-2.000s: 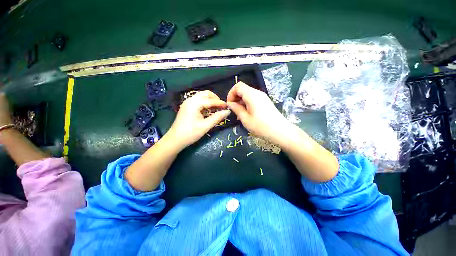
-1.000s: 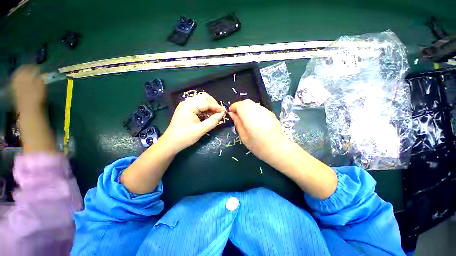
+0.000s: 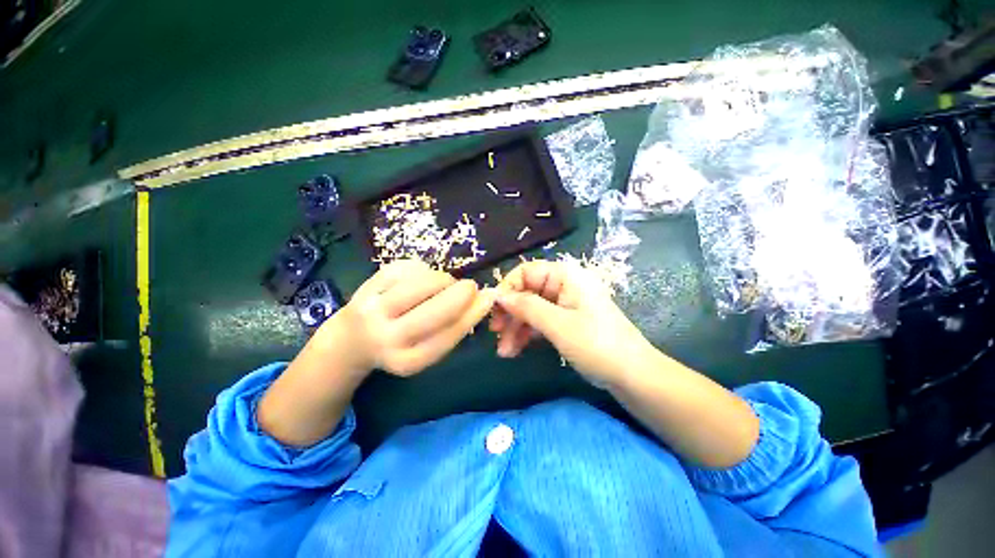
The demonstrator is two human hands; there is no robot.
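My left hand (image 3: 412, 318) and my right hand (image 3: 570, 318) meet at the fingertips in front of the tray. They pinch a tiny metal part between them, mostly hidden by the fingers; its shape is too small to tell. The black parts tray (image 3: 529, 180) lies tilted just beyond my hands. A heap of small metal parts (image 3: 420, 231) fills its left end, and several single pieces lie in its right part. Loose brass contacts (image 3: 595, 267) lie on the bench by the tray's near right side, partly hidden by my right hand.
Dark housings (image 3: 297, 262) stand left of the tray; two more (image 3: 513, 39) lie beyond the metal strip (image 3: 436, 122). A small clear bag (image 3: 580, 161) and large clear bags (image 3: 796, 218) lie right. A neighbour's pink sleeve (image 3: 33, 403) is at the left edge.
My hands have moved back toward me, uncovering the heap in the tray. The view has tilted slightly. The neighbour's arm has left the strip's end. The housings beyond the strip have shifted right.
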